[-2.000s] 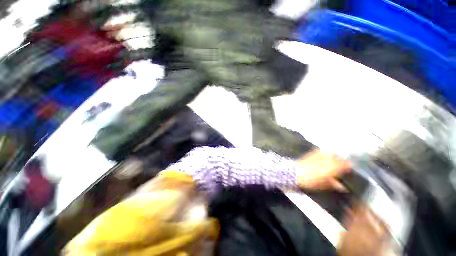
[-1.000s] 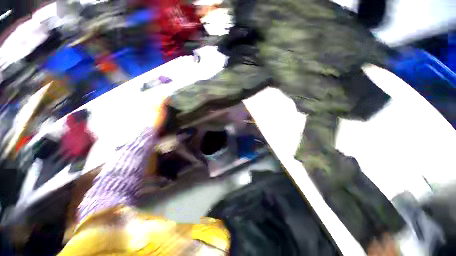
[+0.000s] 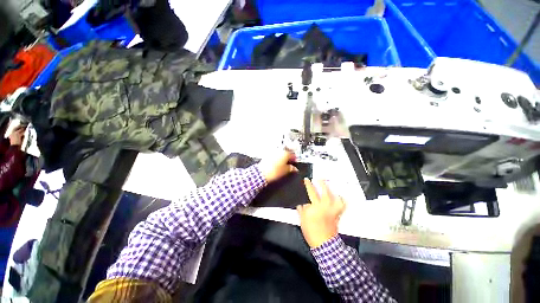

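Note:
A black fabric panel (image 3: pixel 278 190) lies flat on the white table at the needle area. My left hand (image 3: pixel 277 165) rests on its upper part with fingertips beside the presser foot and needle (image 3: pixel 307 148). My right hand (image 3: pixel 321 212) lies at its right edge, fingers pointing to the needle. A chain of joined pieces (image 3: pixel 204 158) runs left from the black panel to a large pile of camouflage pieces (image 3: pixel 118 97). A stack of camouflage strips (image 3: pixel 74 219) hangs down the left side. The machine head (image 3: pixel 444 106) stands at right.
Blue plastic bins (image 3: pixel 308 29) stand behind the machine, one holding dark pieces. A dark camouflage bundle (image 3: pixel 395 171) lies under the machine arm. Black cloth (image 3: pixel 254 260) lies on my lap. Another person's hand (image 3: pixel 16 135) and dark red sleeve show at the far left.
The view has turned right and steadied, bringing the machine into sight. My left hand has moved from the strips at left to the black panel at the needle. My right hand is now fully visible.

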